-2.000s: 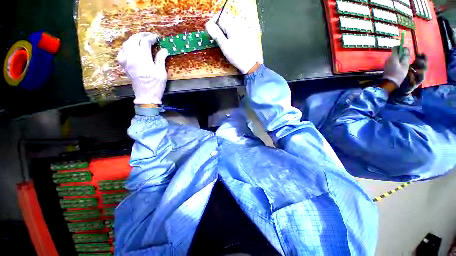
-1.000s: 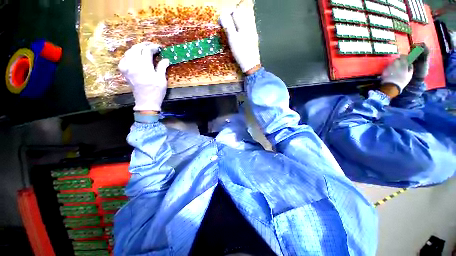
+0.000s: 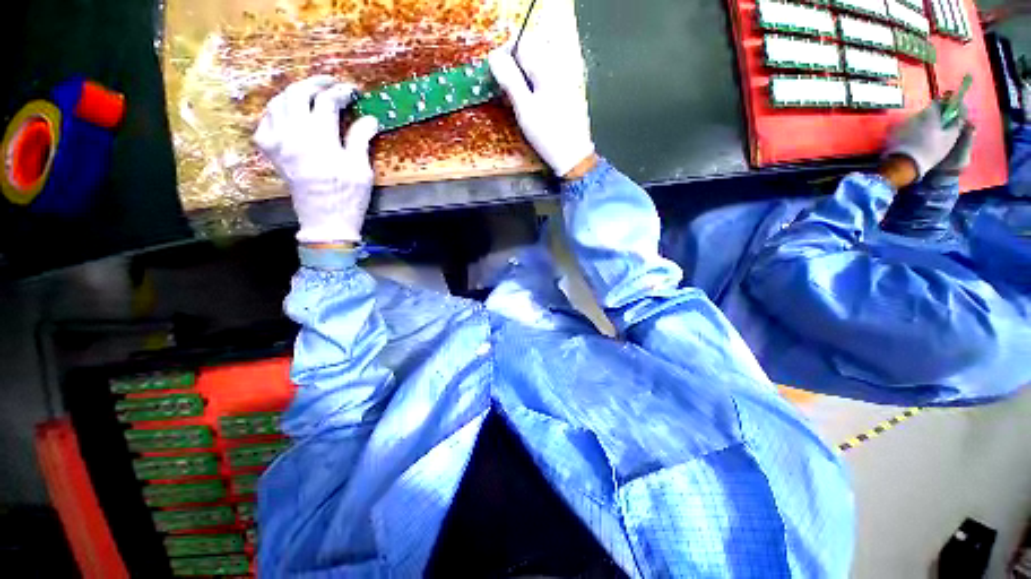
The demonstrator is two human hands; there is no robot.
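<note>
My left hand (image 3: 322,153), in a white glove, grips the left end of a narrow green circuit board (image 3: 427,97) with rows of silvery pads. The board is tilted, its right end a little higher. My right hand (image 3: 545,107), also in a white glove, is at the board's right end and holds a thin dark tool (image 3: 525,25) that points up. Its working end is hard to see. Under the board lies a tan pad (image 3: 201,153) wrapped in shiny film, with reddish-brown crumbs (image 3: 452,146) heaped on it.
A tape dispenser (image 3: 70,141) is left of the pad. A black tray with red liner (image 3: 243,387) holds green boards at lower left. At right, a neighbouring person's gloved hands (image 3: 925,141) hold a green board over a red tray (image 3: 791,138) with rows of pale-faced boards.
My right hand was raised off the board a second ago and is now back at its right end, with the thin tool visible again. The neighbour's hands and board have shifted.
</note>
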